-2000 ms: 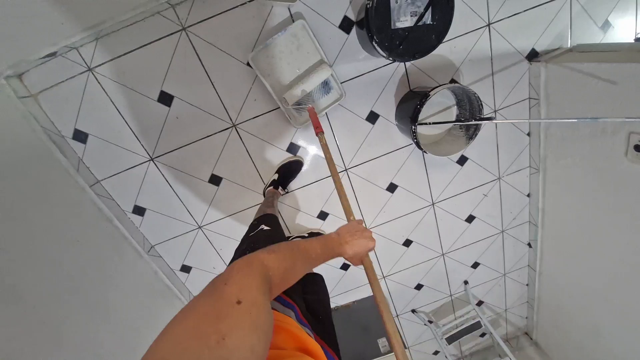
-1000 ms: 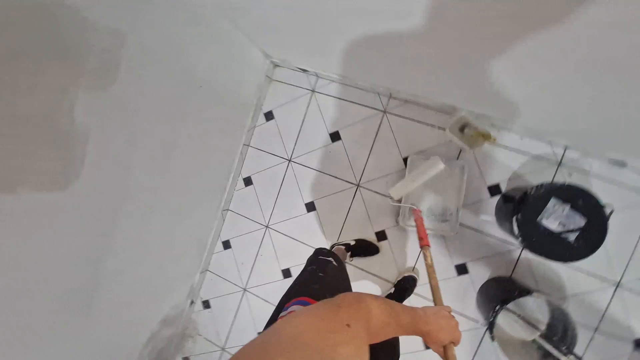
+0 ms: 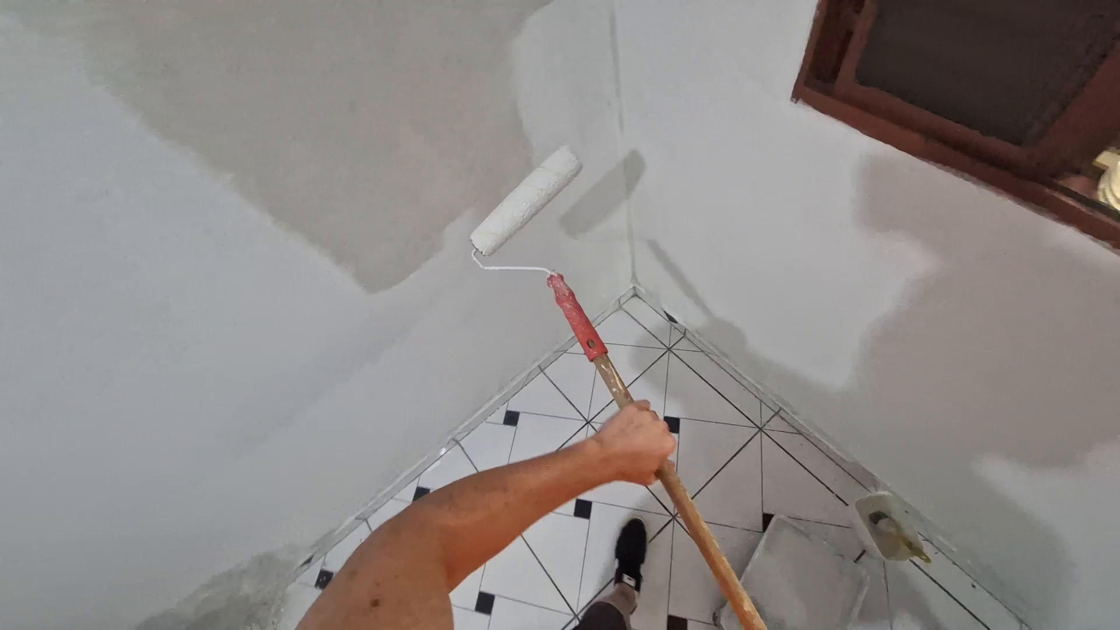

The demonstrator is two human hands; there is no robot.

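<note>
My left hand (image 3: 636,442) is closed around the wooden pole (image 3: 704,544) of a paint roller, just below its red plastic handle (image 3: 576,317). At the far end, the white roller cover (image 3: 526,201) is raised near the corner of the walls, tilted up to the right; its shadow falls across the corner. Whether it touches the wall cannot be told. The pole's lower end runs out of the frame at the bottom. My right hand is not in view.
A paint tray (image 3: 803,577) lies on the tiled floor at lower right, beside a small plastic container (image 3: 885,525) holding a brush. Darker patches (image 3: 350,131) mark both walls. A brown window frame (image 3: 927,131) is at upper right. My shoe (image 3: 630,551) is on the floor.
The roller was at the paint tray in both earlier frames; now it is raised away from it, near the wall corner. My left hand has kept its hold. The view has swung toward the corner.
</note>
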